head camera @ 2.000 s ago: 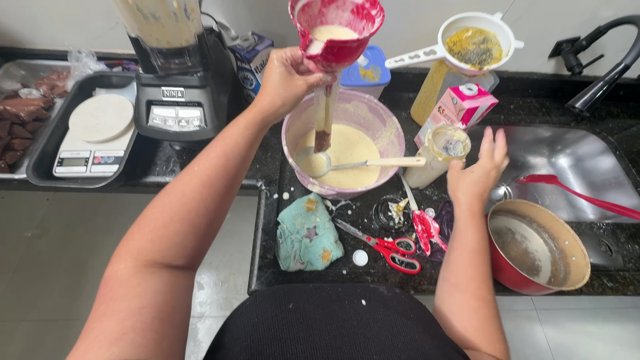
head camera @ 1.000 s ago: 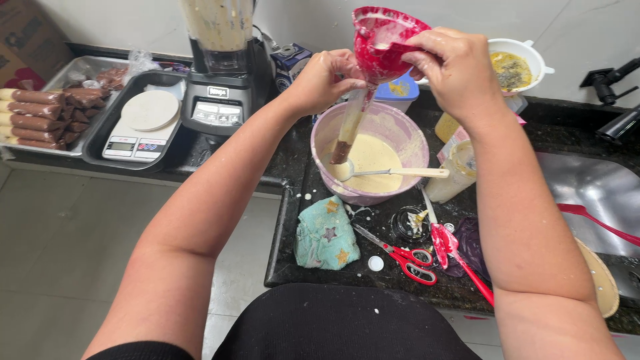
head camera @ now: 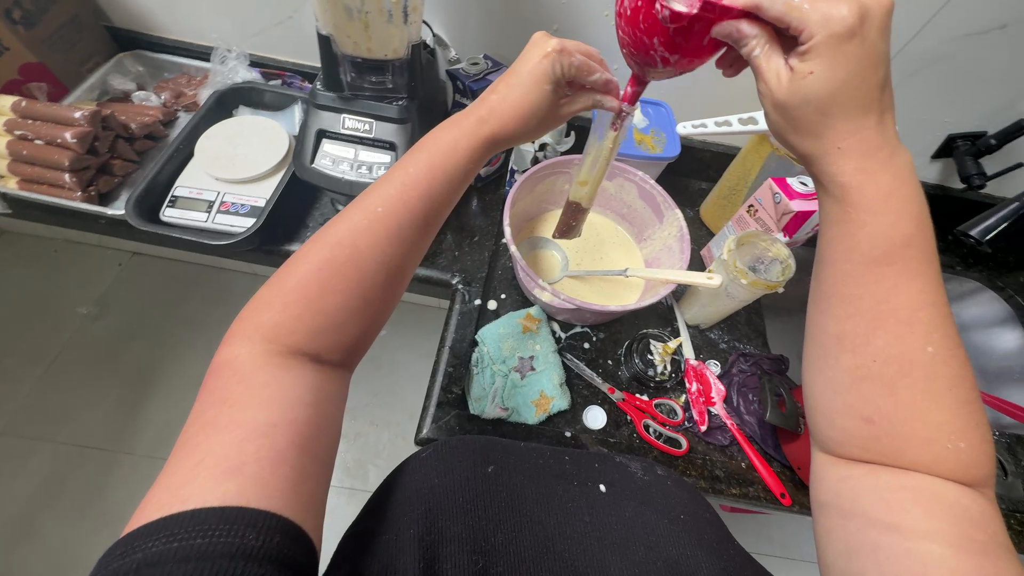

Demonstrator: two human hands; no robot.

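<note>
My left hand pinches the top of a narrow clear plastic bag around the spout of a red funnel. Cream-coloured mix fills part of the bag, with a brown layer at its bottom. My right hand grips the funnel by its side, near the top edge of the view. Under the hanging bag stands a pink plastic bowl of pale cream liquid. A ladle lies in it, its light handle over the rim towards a smeared clear jar.
Red-handled scissors, a teal cloth, a red spatula and a white cap lie in front of the bowl. To the left stand a Ninja blender, a kitchen scale and a tray of filled brown tubes. A tap is at right.
My right hand, seen empty near the jar two seconds ago, has moved up to the funnel and now holds it. My left hand has gone from the funnel's underside to the bag's top. The view has shifted.
</note>
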